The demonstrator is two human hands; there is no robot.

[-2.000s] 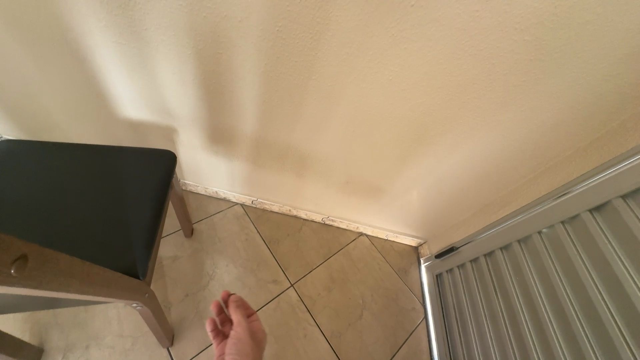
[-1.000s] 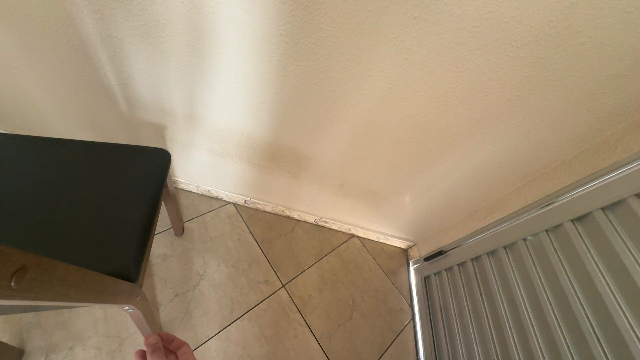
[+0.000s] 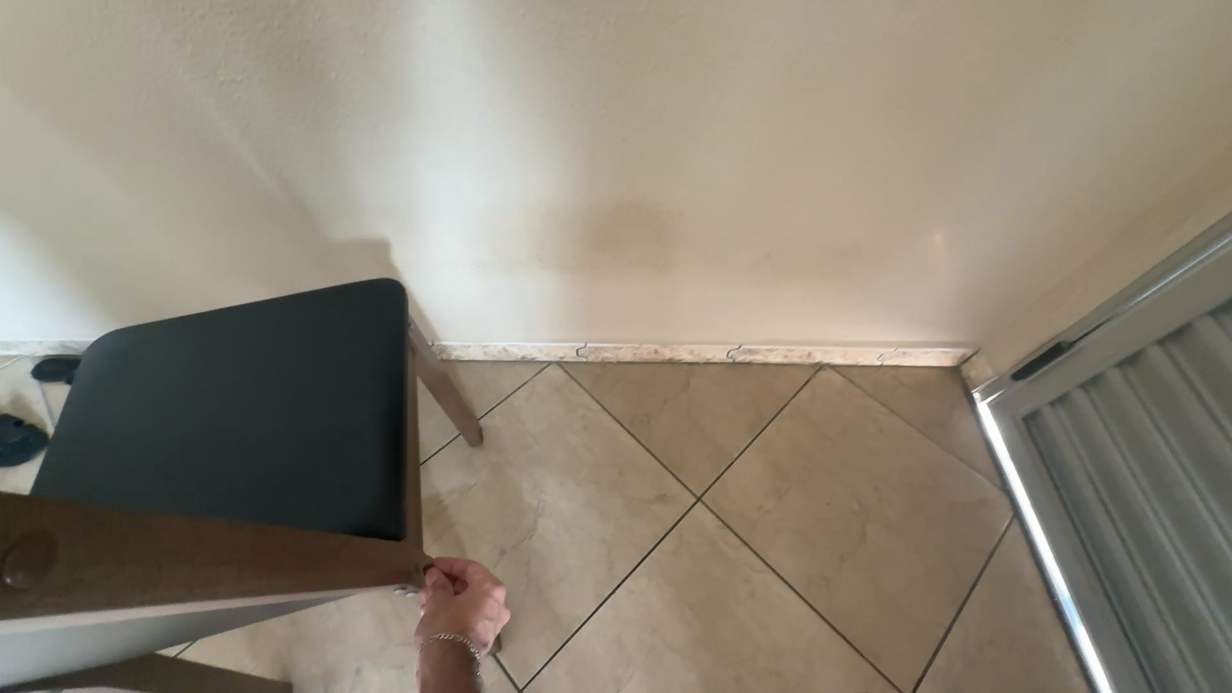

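My right hand (image 3: pixel 464 606), with a chain bracelet at the wrist, is at the lower middle. Its thumb and forefinger are pinched at the near right corner of a wooden chair frame (image 3: pixel 241 568), beside a small metal fitting (image 3: pixel 406 590). Whether a small part sits between the fingertips is hidden. The chair's dark padded seat (image 3: pixel 250 414) lies beyond the corner, and one wooden leg (image 3: pixel 448 385) stands near the wall. My left hand is not in view.
Behind the chair runs a beige wall (image 3: pixel 674 173) with a marbled skirting (image 3: pixel 664 353). A ribbed metal door or shutter (image 3: pixel 1136 462) stands at the right. Diagonal floor tiles (image 3: pixel 703 577) lie between them. Dark footwear-like objects (image 3: pixel 17 440) are at the far left.
My right hand has moved from over the floor tiles to the chair's corner and closed its fingers there. The view has shifted, showing more of the chair.
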